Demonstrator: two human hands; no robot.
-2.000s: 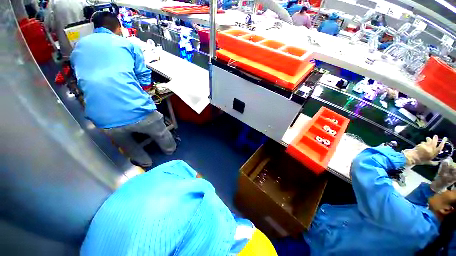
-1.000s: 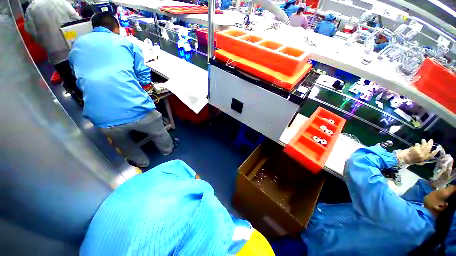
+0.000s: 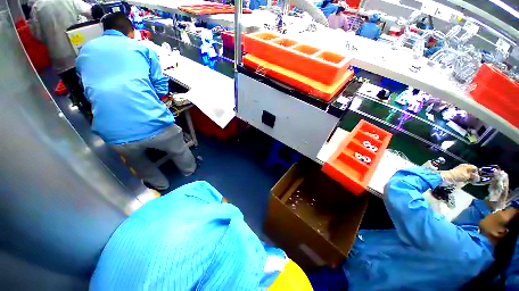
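Neither of my hands shows. A light blue smock sleeve or shoulder fills the bottom, with a yellow patch at its right; no hand can be made out there. Nearest in front is a brown open-top carton on the floor, with small pale bits inside. Above its right rim, an orange-red compartment tray lies tilted at the bench edge. Its pockets hold small white parts.
A white machine carries stacked orange trays. A seated person in blue works with gloved hands at right. Another person in blue bends over the bench at left. A large grey curved surface fills the left edge.
The seated person's gloved hands have moved left and now hold a dark, shiny part. The view has shifted slightly. The carton and compartment tray otherwise look the same.
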